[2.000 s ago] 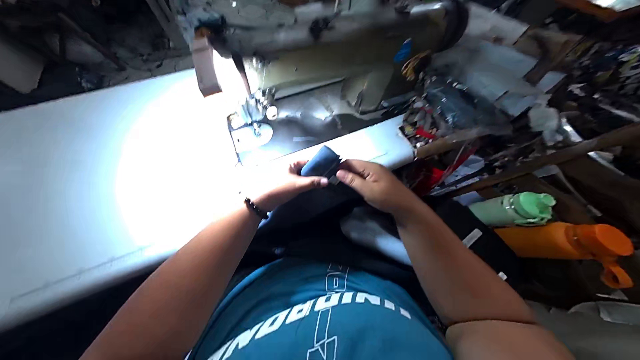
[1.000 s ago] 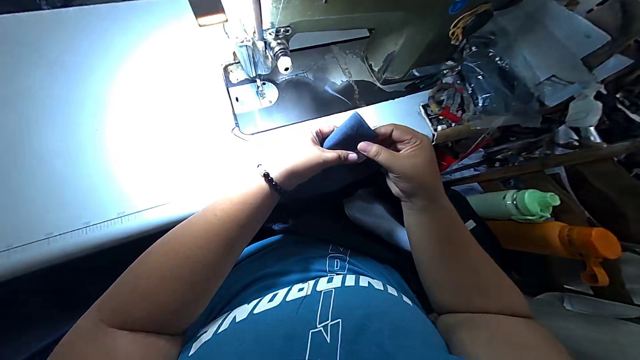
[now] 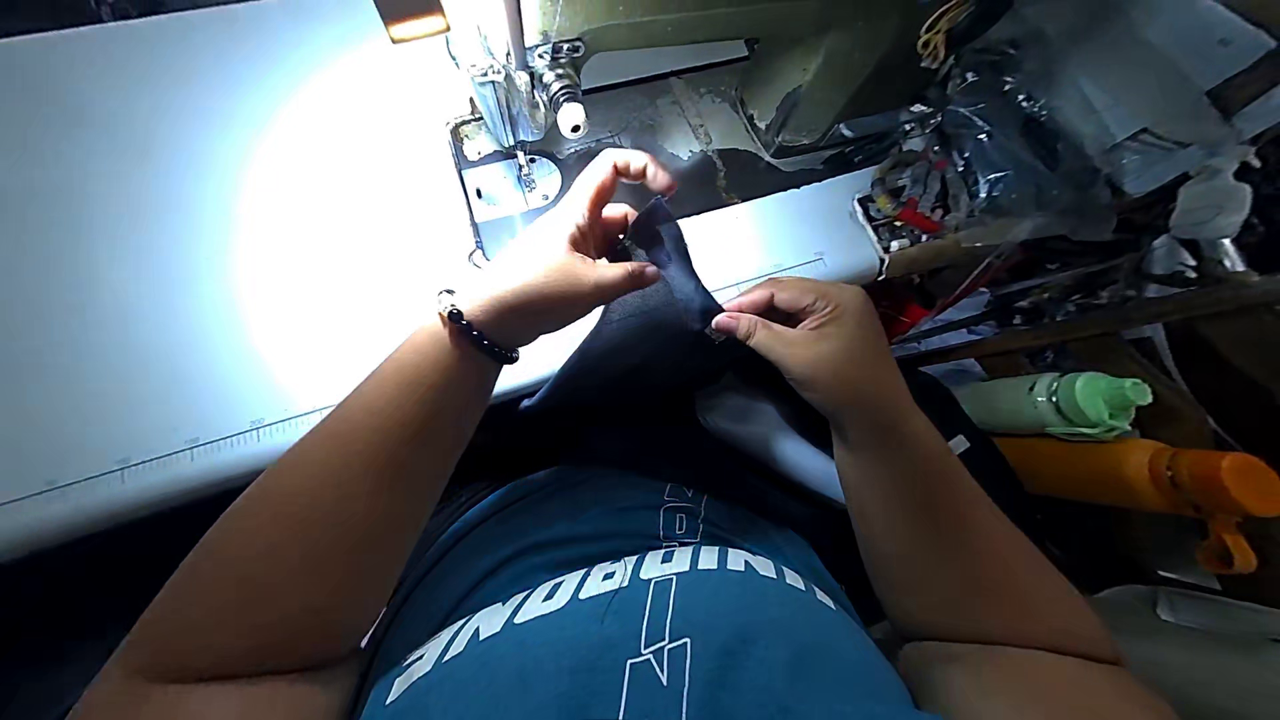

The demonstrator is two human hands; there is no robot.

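Observation:
Dark navy fabric [image 3: 640, 345] hangs over the front edge of the sewing table, with its upper corner raised between my hands. My left hand [image 3: 590, 235], with a black bead bracelet at the wrist, is beside that corner; its index finger is lifted and curved, and its thumb lies against the cloth. Whether its other fingers grip the cloth is hidden. My right hand [image 3: 800, 325] pinches the fabric's edge between thumb and index finger. Just behind my left hand are the needle and presser foot [image 3: 525, 175] of a green sewing machine [image 3: 690, 25].
The white table [image 3: 130, 250] has a printed ruler along its front edge. A box of small parts [image 3: 905, 205] and clear plastic bags [image 3: 1000, 130] sit at the right. Below them lie a green bottle [image 3: 1050, 402] and an orange bottle [image 3: 1110, 475]. A lit lamp [image 3: 415, 25] hangs near the needle.
My left hand's index finger has lifted off the fabric, which was held folded over between both hands. The cloth now stretches more flatly between them, and my right hand still pinches it.

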